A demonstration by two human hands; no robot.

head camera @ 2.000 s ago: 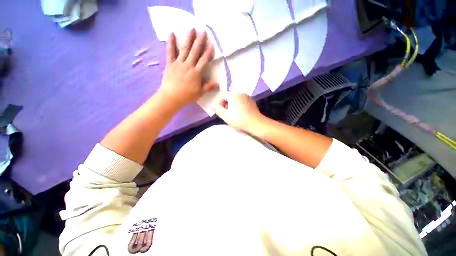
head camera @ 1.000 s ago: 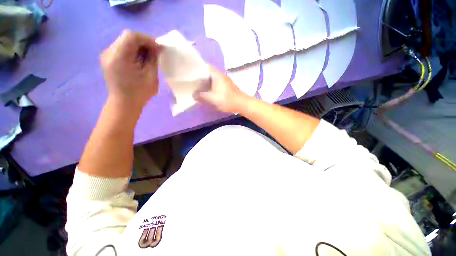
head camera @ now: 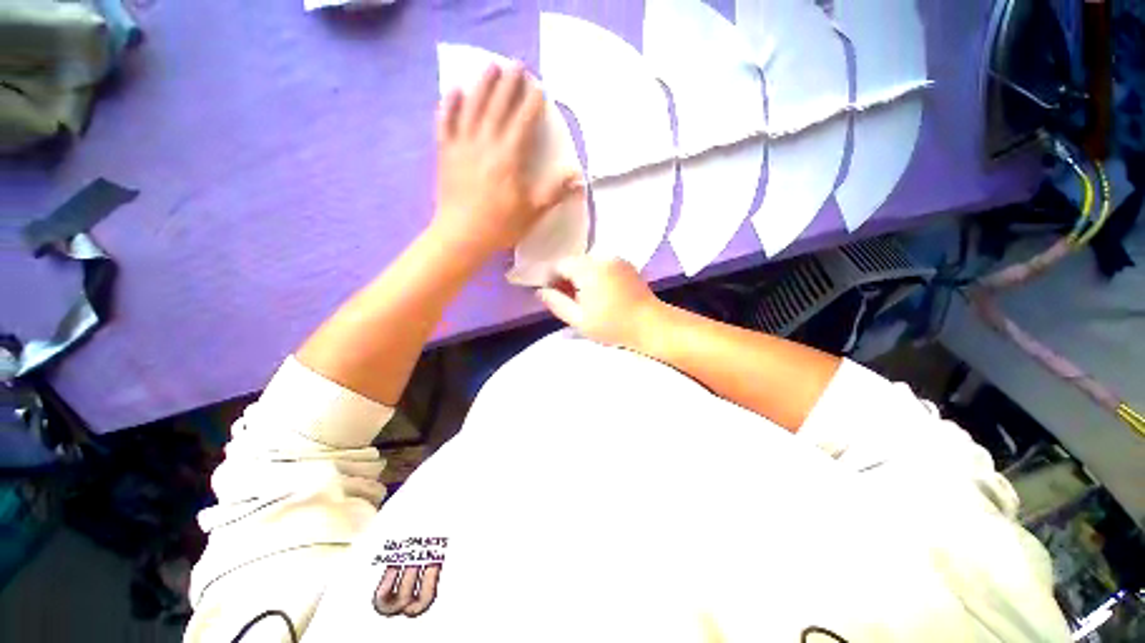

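Note:
White curved panels [head camera: 634,211] lie in an overlapping row on the purple table, with a raised seam running across their middles. My left hand [head camera: 487,157] lies flat, fingers spread, on the leftmost panel [head camera: 553,239], which overlaps the edge of its neighbour. My right hand [head camera: 598,299] pinches the lower tip of that panel near the table's front edge. The part of the panel under my left hand is hidden.
The iron [head camera: 1015,82] is at the table's right end, with a yellow and pinkish hose [head camera: 1036,339] beside it. Dark scraps [head camera: 82,214] and a cloth heap [head camera: 50,75] lie at the left. A slatted grey crate [head camera: 835,283] is below the front edge.
The panel that was held up between both hands now lies at the left end of the row. My left hand has moved right and down onto it. The view has shifted slightly left.

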